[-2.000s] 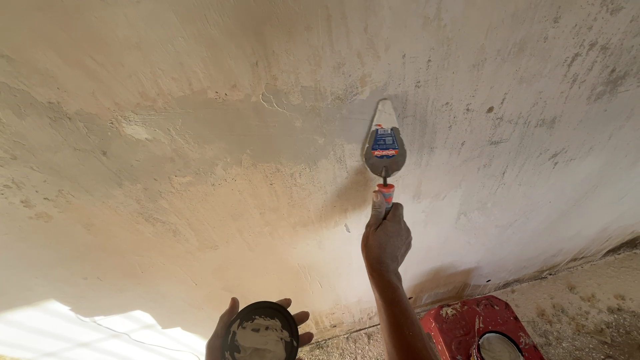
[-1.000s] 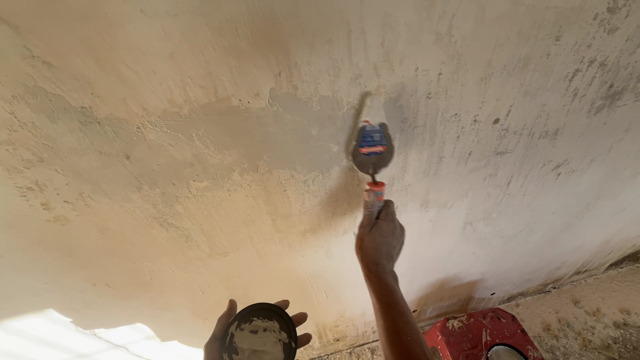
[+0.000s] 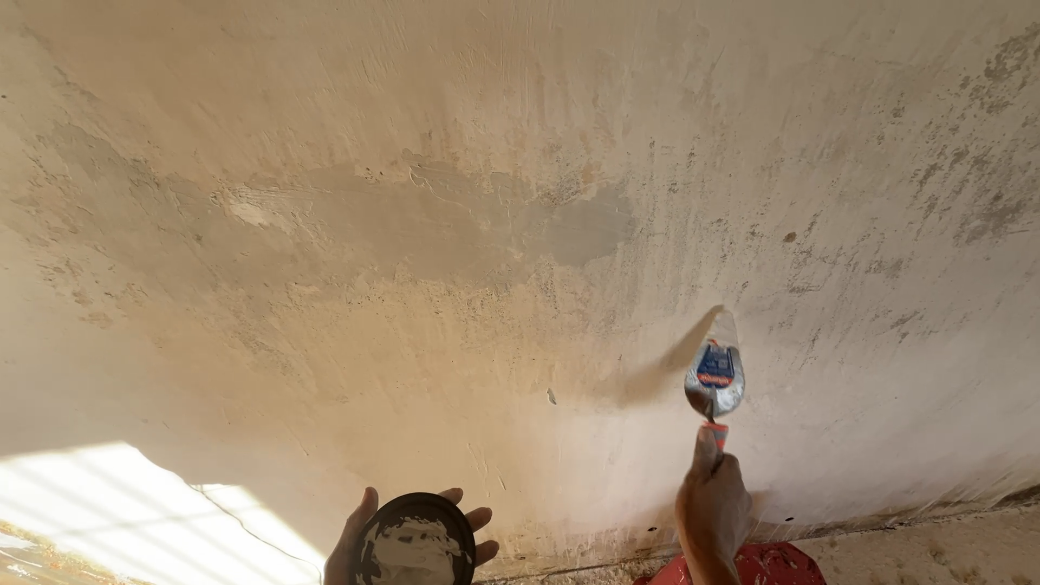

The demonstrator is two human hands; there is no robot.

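My right hand (image 3: 713, 496) grips the red and grey handle of a pointing trowel (image 3: 715, 366), right of centre and low on the wall. The trowel's blade points up, with its tip at or close to the wall; contact is unclear. A blue label with writing is on the blade. My left hand (image 3: 351, 536) holds a round black dish (image 3: 416, 540) from beneath at the bottom edge, fingers spread around its right side. Pale wet filler lies in the dish. On the plastered wall (image 3: 390, 366), a darker grey damp-looking patch (image 3: 581, 226) lies up and left of the trowel.
A red container (image 3: 780, 565), splashed with filler, stands by the wall's foot, partly behind my right forearm. The dusty floor (image 3: 934, 548) meets the wall at lower right. Bright sunlight (image 3: 146, 496) falls at lower left, crossed by a thin dark line.
My right hand and the trowel have moved down and to the right, away from the grey patch. A darker smooth area shows where the blade was. The left hand still holds the dish.
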